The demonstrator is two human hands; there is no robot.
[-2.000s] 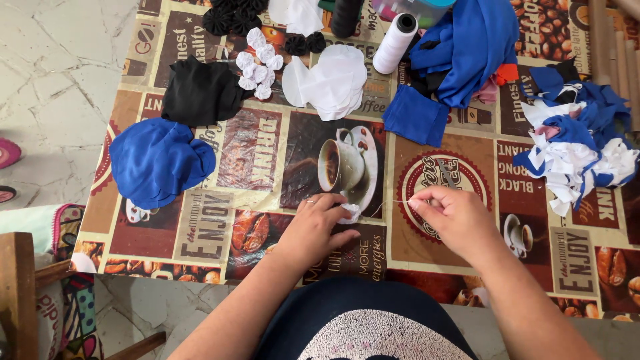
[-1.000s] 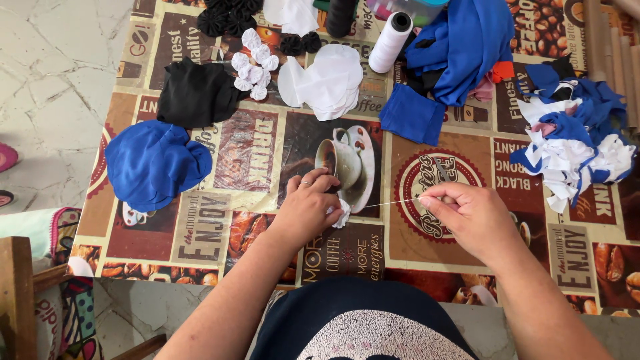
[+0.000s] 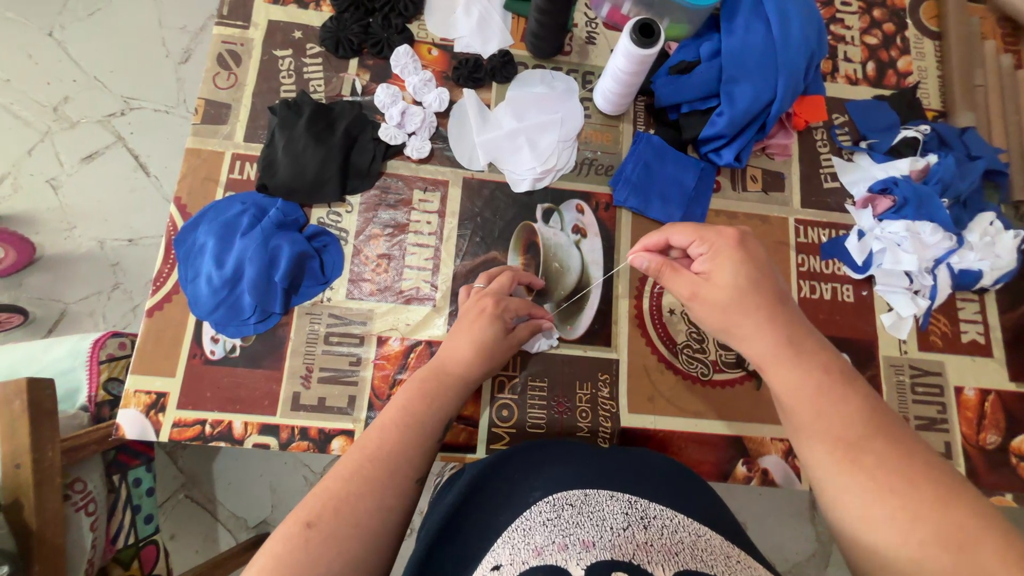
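My left hand [image 3: 500, 320] pinches a small gathered piece of white fabric [image 3: 544, 339] above the printed tablecloth. A taut white thread [image 3: 594, 283] runs from that piece up to my right hand [image 3: 704, 276], whose thumb and forefinger are closed on its end. Whether a needle is between those fingers cannot be seen. Beyond my hands lie a stack of white fabric circles [image 3: 532, 132], a cluster of small white gathered rosettes [image 3: 406, 116] and a blue folded cloth piece [image 3: 664, 178]. A spool of white thread [image 3: 628, 68] stands behind them.
Blue fabric circles [image 3: 252, 260] and black fabric pieces [image 3: 316, 152] lie at the left, with black rosettes [image 3: 388, 34] behind. A large blue cloth [image 3: 756, 72] is heaped at the back. Blue and white scraps [image 3: 920, 232] are piled at the right. A wooden chair [image 3: 32, 472] stands beside the table.
My right hand, low beside the thread two seconds ago, is now higher and nearer the cup print. The thread slants upward, where one second ago it ran nearly level.
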